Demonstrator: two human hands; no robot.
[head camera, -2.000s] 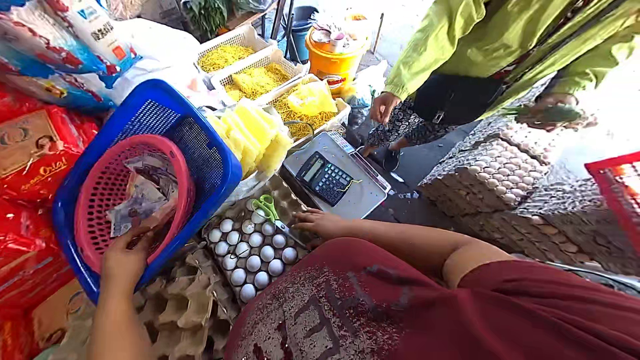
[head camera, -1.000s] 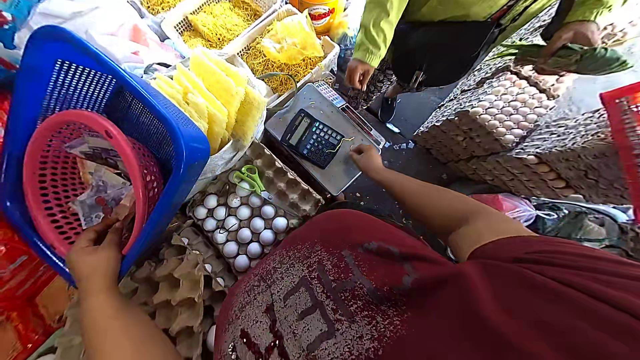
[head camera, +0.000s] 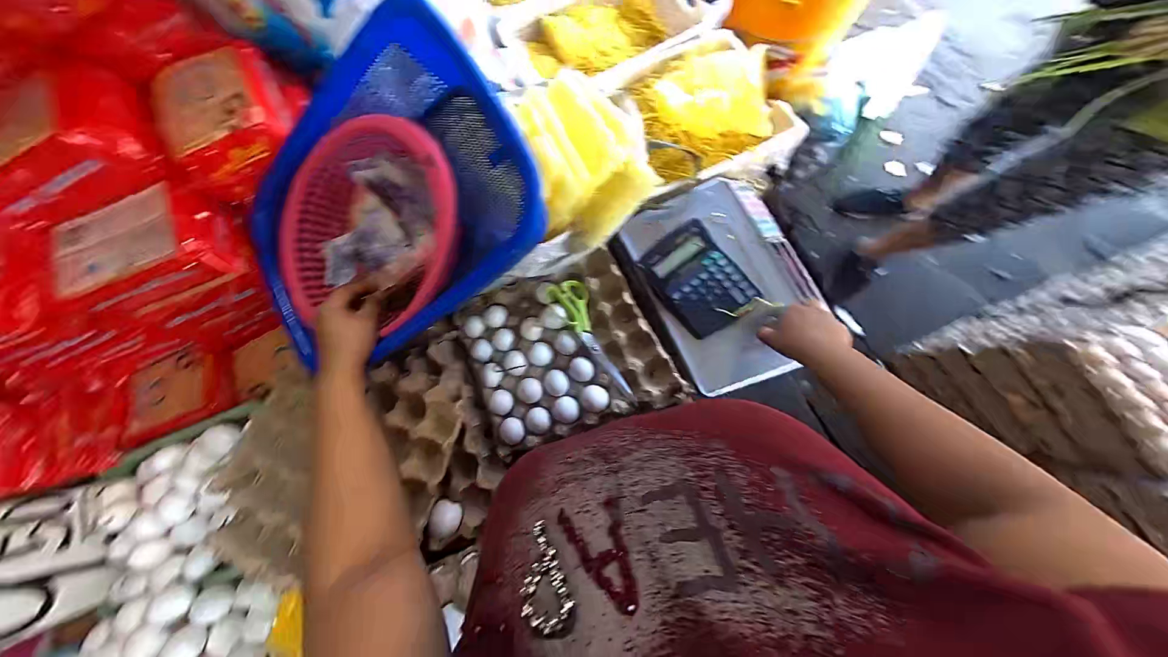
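My left hand reaches over the near rim of a pink plastic basket, its fingers at the banknotes inside; blur hides whether they grip any. That basket sits in a larger blue plastic basket. On the right, my right hand rests at the edge of a flat metal surface, its fingers curled near a thin yellowish strand beside a black calculator. Green-handled scissors lie on a carton tray of white eggs between my hands.
Red plastic-wrapped packs are piled at the left, above many white eggs. Empty carton trays lie by my left forearm. Yellow noodle-like goods fill white baskets ahead. Stacked egg trays stand right; a person's feet are beyond.
My right hand has moved from beside the egg tray onto the metal surface by the calculator. My left hand stays at the pink basket. The view has swung, and the person opposite is now mostly out of frame.
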